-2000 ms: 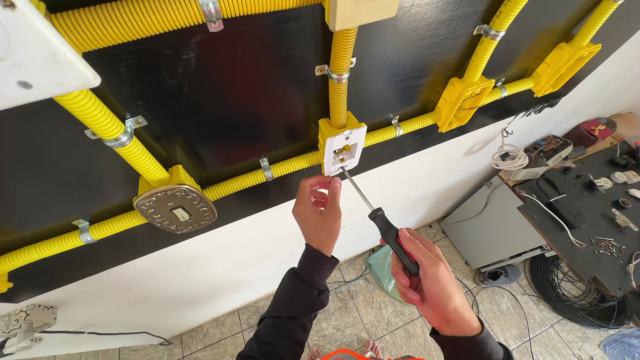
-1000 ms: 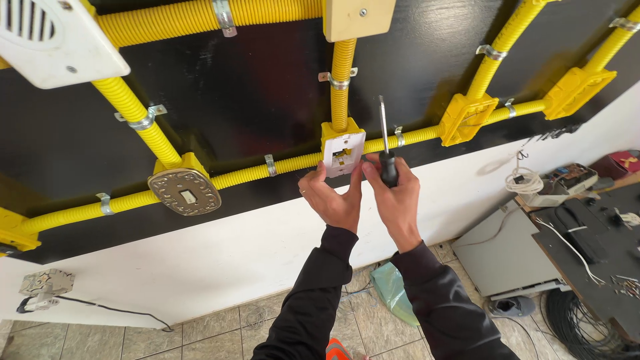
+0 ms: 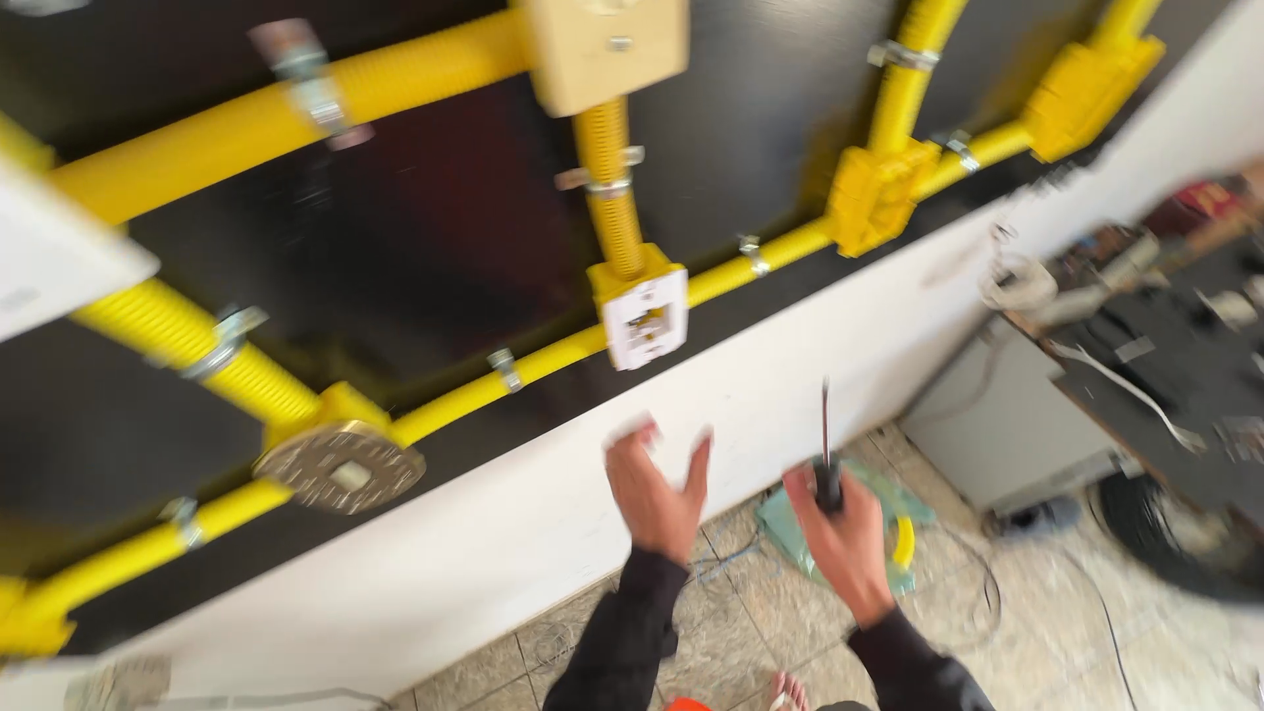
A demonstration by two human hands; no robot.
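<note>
A white mounting frame (image 3: pixel 647 319) sits on a yellow electrical box below a vertical corrugated conduit (image 3: pixel 610 197). Just under it, off the frame, my left hand (image 3: pixel 657 489) holds nothing, its thumb and fingers spread. To the right, my right hand (image 3: pixel 844 538) grips the black handle of a screwdriver (image 3: pixel 828 479), whose shaft points up, touching nothing. The view is somewhat blurred.
Yellow conduits are clamped to a black panel, with a round patterned metal cover (image 3: pixel 341 468) at left and yellow boxes (image 3: pixel 877 197) at right. A cluttered dark workbench (image 3: pixel 1165 395) stands at right. A green plastic bag (image 3: pixel 790 523) and cables lie on the tiled floor.
Both hands have come away from the white frame, downward. The left hand has let go of it. The screwdriver, at the frame's lower screw two seconds ago, is now apart from it.
</note>
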